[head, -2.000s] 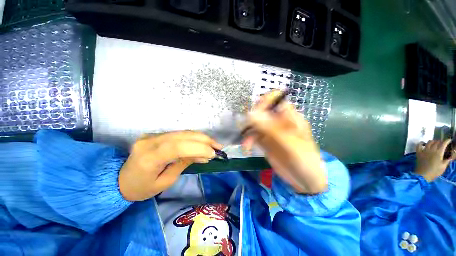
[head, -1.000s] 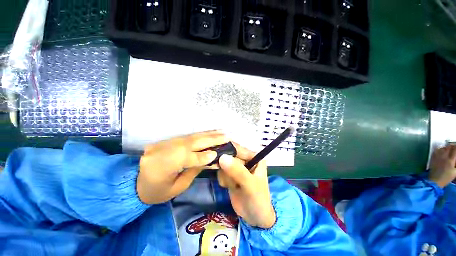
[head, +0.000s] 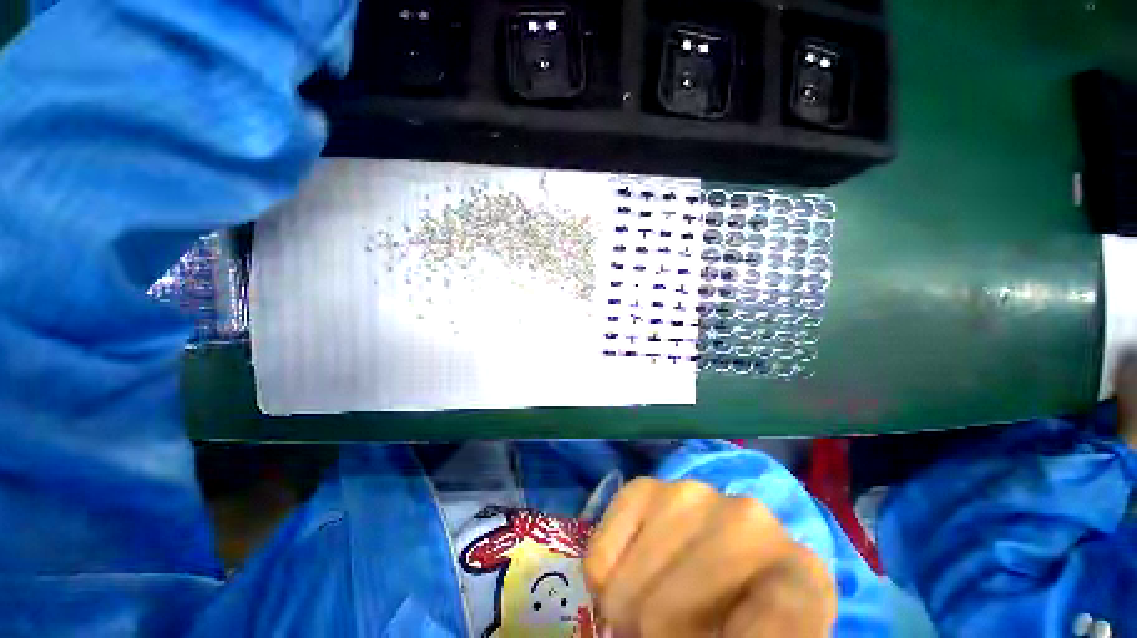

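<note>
My left sleeve [head: 162, 162] reaches up across the left side to the foam tray's near left corner; my left hand is not visible. My right hand [head: 711, 561] is low in front of my chest, its fingers curled; no tool shows in it. The black foam tray [head: 599, 137] lies along the far side, with black housings [head: 545, 56] in its compartments, each with two bright dots. Tiny loose metal parts [head: 511, 231] are scattered on the white sheet [head: 337, 337]. The clear blister tray [head: 761, 280] holds rows of small black parts and overlaps the sheet's right end.
Part of a spare clear blister tray [head: 206, 293] shows left of the sheet, mostly behind my sleeve. The green bench [head: 960, 299] extends right. Another person's blue sleeve [head: 1022, 511] is at the lower right, with a white sheet [head: 1118, 312] and dark tray [head: 1110, 150] beyond.
My left arm has swung up and away to the far left. My right hand has dropped toward my chest. The black housing and dark tool between my hands are no longer visible.
</note>
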